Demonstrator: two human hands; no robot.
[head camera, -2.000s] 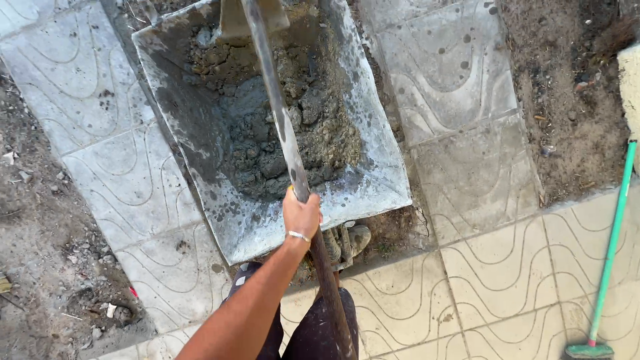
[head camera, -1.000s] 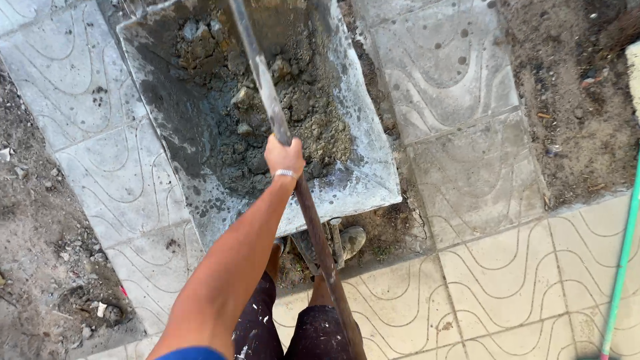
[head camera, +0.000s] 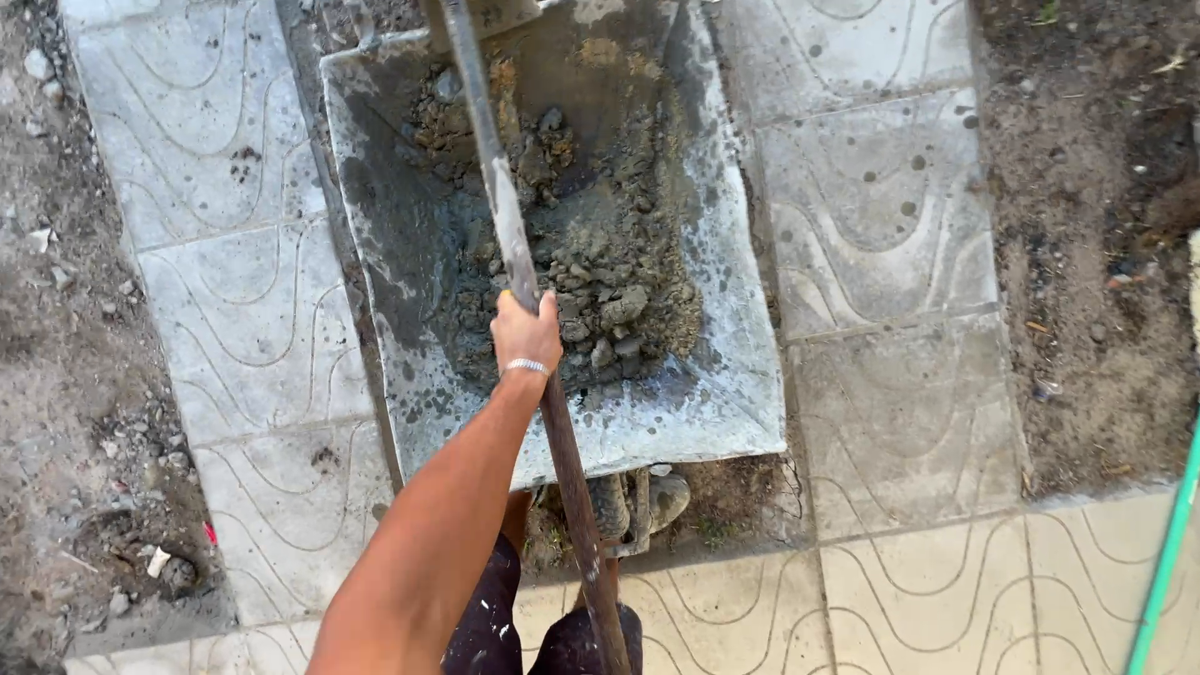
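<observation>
My left hand (head camera: 527, 330), with a bracelet at the wrist, grips the middle of a long-handled mixing tool (head camera: 506, 216). The tool's flat blade (head camera: 492, 17) shows partly at the top edge; whether it is a hoe or a shovel I cannot tell. Beneath the handle lies a splashed rectangular trough (head camera: 741, 412), probably metal. Wet grey mortar (head camera: 591, 272) with brown, lumpy patches fills its middle. The handle slopes down between my legs and leaves the view at the bottom. My right hand is out of view.
Grey patterned paving slabs (head camera: 872, 225) flank the trough, with cream ones (head camera: 712, 609) nearer me. My shoe (head camera: 667, 502) stands just below the trough's near edge, by a metal bracket (head camera: 640, 525). Rubble and soil (head camera: 56, 375) lie left. A green pole (head camera: 1167, 553) lies at the right.
The tool's blade, out of view one second ago, shows again at the top edge. The mortar lies in a different shape, with lumps now heaped near my hand.
</observation>
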